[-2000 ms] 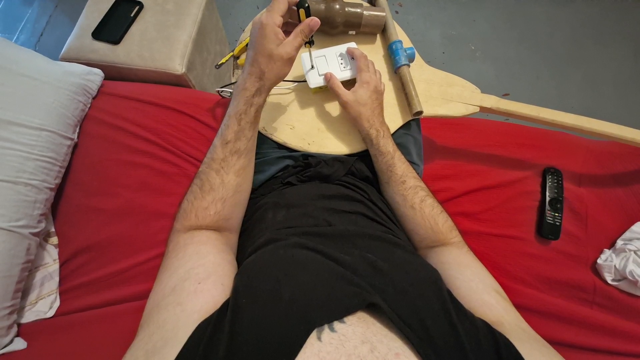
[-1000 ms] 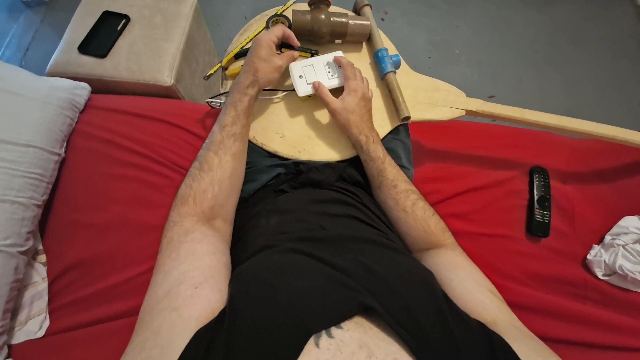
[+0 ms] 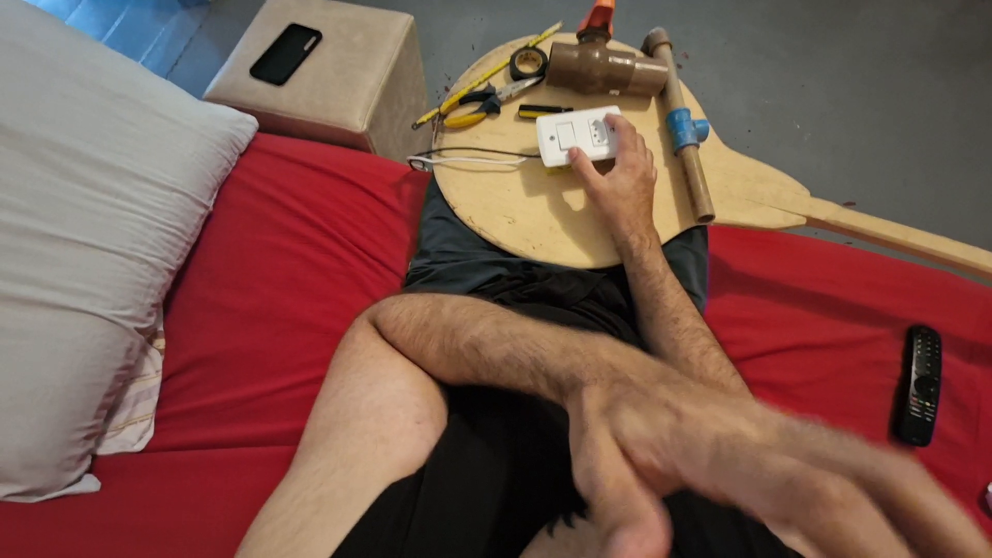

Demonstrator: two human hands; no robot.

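Note:
My right hand [image 3: 624, 182] grips the lower right part of a white switch-and-socket plate [image 3: 558, 159], thumb at its lower edge and fingers at its right end. Black and white wires [image 3: 480, 160] run left from the plate. A yellow-and-black screwdriver [image 3: 540, 111] lies just above it. My left hand [image 3: 690, 442], blurred and close to the camera, is stretched across my lap toward the lower right, fingers apart and nothing seen in it. Combination pliers [image 3: 484, 101] with yellow-and-black handles lie on the round wooden board [image 3: 511, 209] on my lap.
The board also bears black tape [image 3: 528, 63], a yellow folding rule [image 3: 496, 70], a brown ball valve [image 3: 601, 68] and a brown pipe [image 3: 695, 182] with a blue tee [image 3: 685, 130]. A phone [image 3: 286, 54] rests on a beige ottoman [image 3: 349, 46]; a remote [image 3: 920, 385] lies on red fabric.
My left hand held the screwdriver over the plate; the screwdriver now lies on the board. That hand has swung down and right across my lap. My right hand stays on the plate.

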